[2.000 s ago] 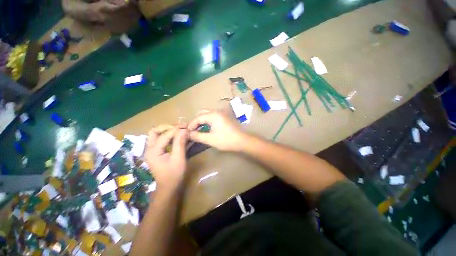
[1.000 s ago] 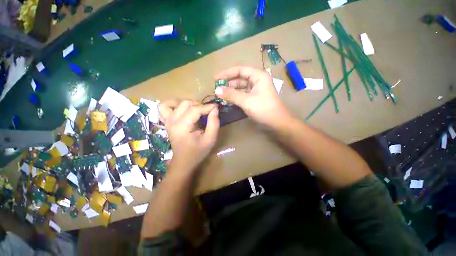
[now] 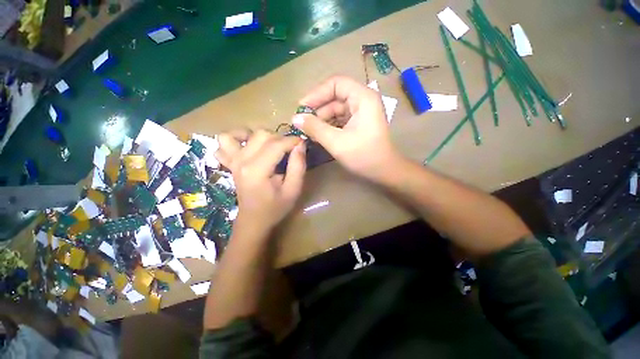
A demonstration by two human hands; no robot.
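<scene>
My right hand (image 3: pixel 347 126) pinches a small green circuit board (image 3: pixel 306 111) between thumb and fingertips. My left hand (image 3: pixel 263 168) is close beside it, its thumb and finger pinched together on thin dark lead wires (image 3: pixel 284 129) that run toward the board. A dark work block (image 3: pixel 319 156) lies under both hands and is mostly hidden by them. Whether a battery is under the left fingers cannot be told. A sample unit lies right of the hands: a blue battery (image 3: pixel 415 90) wired to a green board (image 3: pixel 380 57).
A pile of green boards, yellow-taped parts and white labels (image 3: pixel 146 245) lies at left. Green strips (image 3: pixel 509 70) lie at right. The green conveyor belt (image 3: pixel 196 70) beyond carries blue batteries. A small white strip (image 3: pixel 316 206) lies before the hands. A black perforated tray (image 3: pixel 596 189) is at lower right.
Since two seconds ago the view has shifted, and the right hand has raised a green board into sight. Over the last second the hands have moved only slightly, the board a little closer to the left fingertips.
</scene>
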